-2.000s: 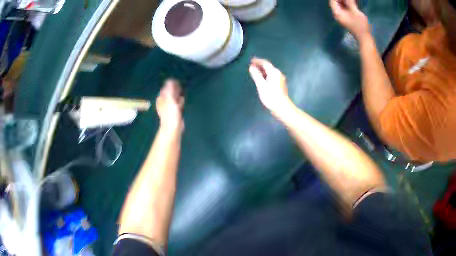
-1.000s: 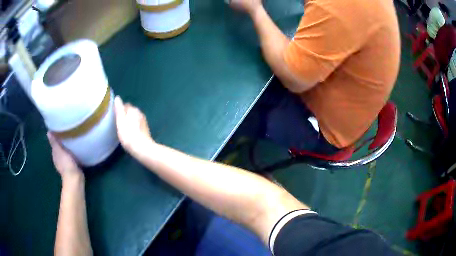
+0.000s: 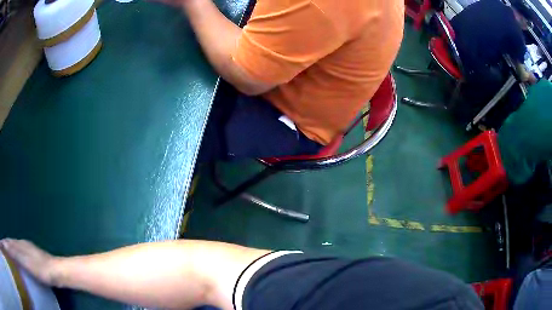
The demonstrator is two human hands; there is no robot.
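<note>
My right hand (image 3: 31, 261) is at the lower left edge, fingers extended against the side of a white appliance stack (image 3: 41, 296) with a wood-coloured band. The picture's edge cuts off most of this stack. My left hand is out of the picture. Another white two-unit stack (image 3: 68, 41), with two tan bands, stands upright on the green bench (image 3: 109, 139) at the upper left, away from my hand.
A person in an orange shirt (image 3: 327, 54) sits at the bench on a red chair (image 3: 382, 109), forearm over the bench. A brown cardboard piece (image 3: 18, 72) is at the far left. Red stools (image 3: 478, 172), other seated people and yellow-black floor tape (image 3: 396, 224) are at right.
The view has swung to the right. The held stack and my right hand now sit at the lower left edge, and my left hand has left the picture.
</note>
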